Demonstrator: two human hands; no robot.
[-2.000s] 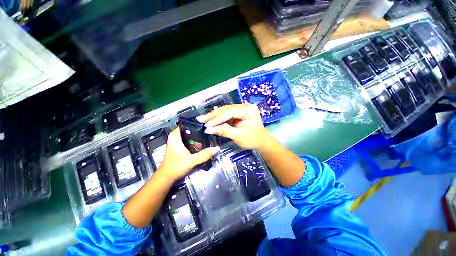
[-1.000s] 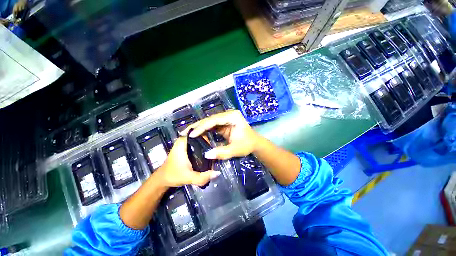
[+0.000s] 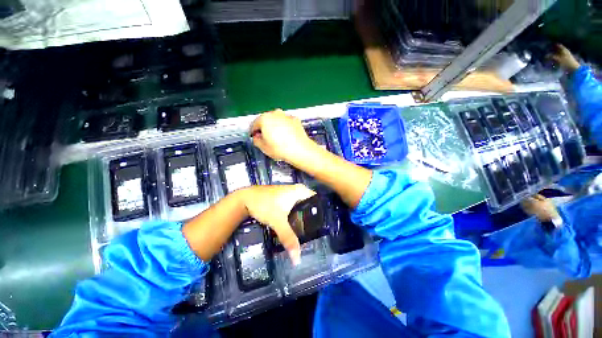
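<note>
A clear plastic phone tray (image 3: 99, 168) lies in front of me with two rows of pockets. Black phone units with silver-white areas, such as this phone unit (image 3: 183, 177), lie in it. My left hand (image 3: 274, 208) is over the front row and holds a dark phone unit (image 3: 311, 219) by its edge, thumb below and fingers above. My right hand (image 3: 280, 135) is at the tray's back edge, over the back row, with its fingertips curled together. Whether it pinches anything cannot be seen. My right forearm covers part of the back row.
A blue parts bin (image 3: 393, 135) of tiny pieces stands behind the tray at right, beside crumpled clear film (image 3: 432, 142). Another phone tray (image 3: 485, 158) lies farther right, near another person's hands. Stacked trays (image 3: 30, 158) are at left; a metal post (image 3: 482, 49) stands ahead.
My hands have moved apart. The left hand has brought the phone unit down and right over the front row; the right hand has left it and moved to the tray's back edge. The view has turned.
</note>
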